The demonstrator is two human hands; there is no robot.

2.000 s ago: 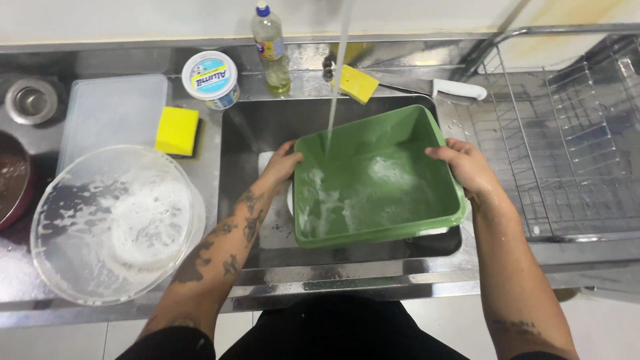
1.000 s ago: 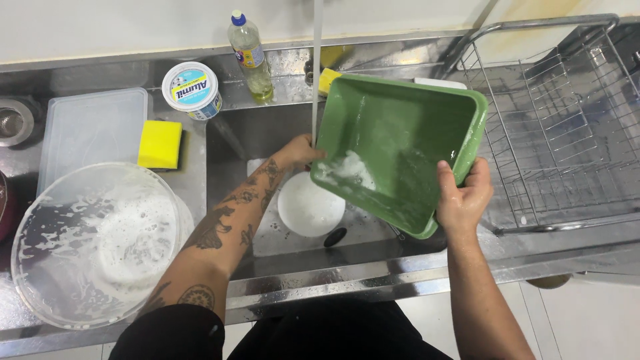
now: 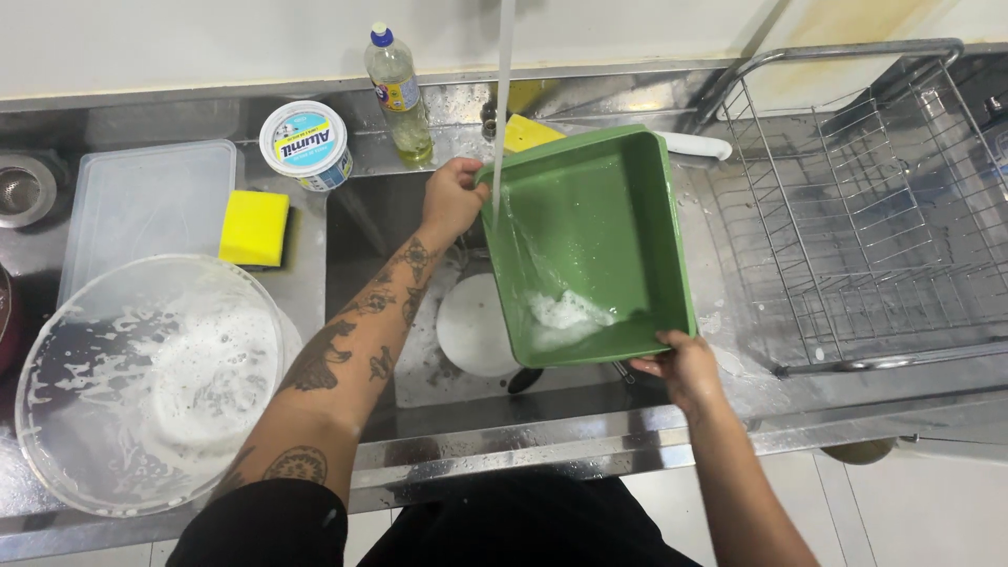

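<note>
A green rectangular plastic basin [image 3: 591,236] is tilted over the right part of the steel sink [image 3: 370,236], its inside facing me. My left hand [image 3: 454,201] grips its upper left corner, and my right hand [image 3: 683,366] grips its lower right corner. A stream of water [image 3: 504,94] runs down onto the basin's left edge beside my left fingers. White suds [image 3: 568,311] lie in the basin's lower part. Below it in the sink, a round white dish [image 3: 476,327] is partly hidden by the basin, with a black handle [image 3: 524,380] near it.
Left of the sink are a soapy clear plastic bowl [image 3: 220,378], a translucent lid [image 3: 150,205], a yellow sponge [image 3: 254,228] and an Alumil tub [image 3: 305,146]. Behind stand a soap bottle [image 3: 398,94], another yellow sponge [image 3: 529,134] and a white-handled knife [image 3: 693,146]. A wire dish rack [image 3: 866,228] is at right.
The basin was held lengthwise across the sink; it has been turned and tilted, uncovering the white dish. My left hand has moved up to its upper corner, and my right hand to its lower one.
</note>
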